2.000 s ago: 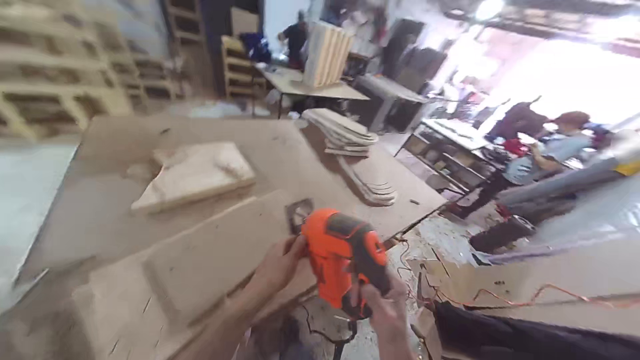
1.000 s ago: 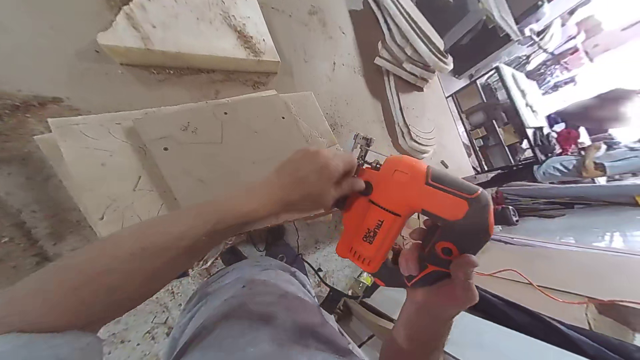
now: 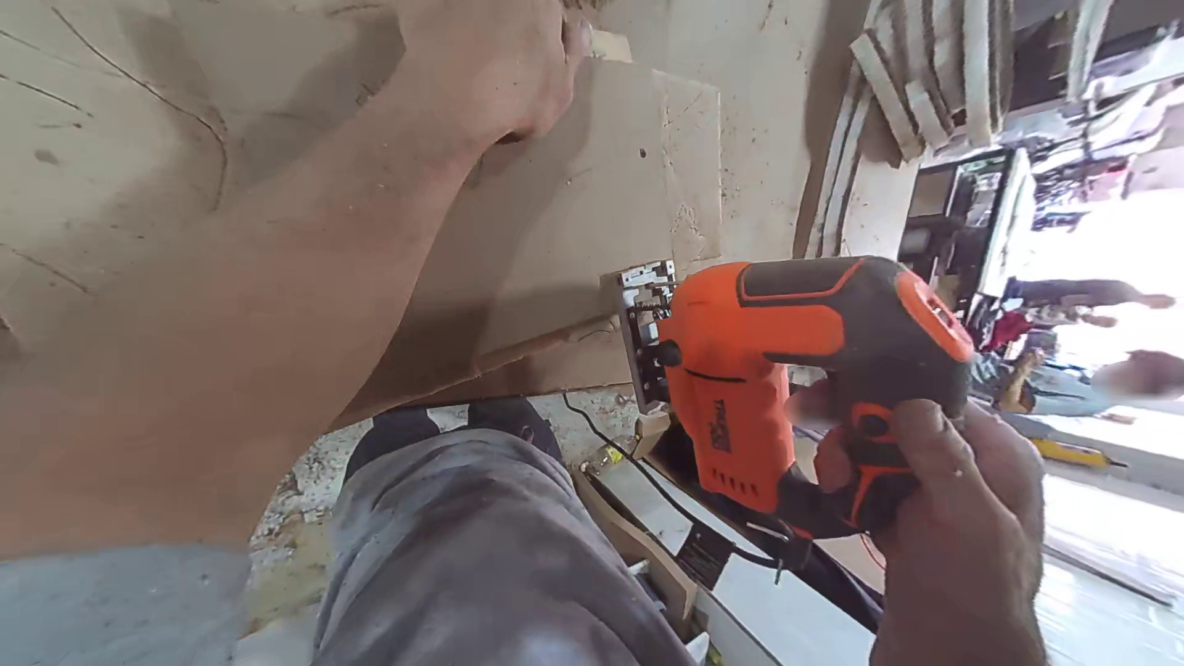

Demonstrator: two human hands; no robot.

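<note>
My right hand is wrapped around the handle of an orange and black corded jigsaw. The jigsaw's metal base plate faces a thin wooden board near its edge; whether the blade touches the wood cannot be told. My left hand reaches over the board, its fingers bent down at the far edge by a small pale wood piece. What those fingers hold is hidden. Pencil lines mark the pale board at the left, partly beneath my left forearm.
Stacked curved wooden strips lie at the upper right of the worktable. A black power cord hangs below the jigsaw. My legs are at the table's edge, above a littered floor. Other people are at the far right, near a yellow tool.
My left hand has left the front of the jigsaw and reached to the board's far edge. The jigsaw stays in my right hand. The view has moved closer to the board.
</note>
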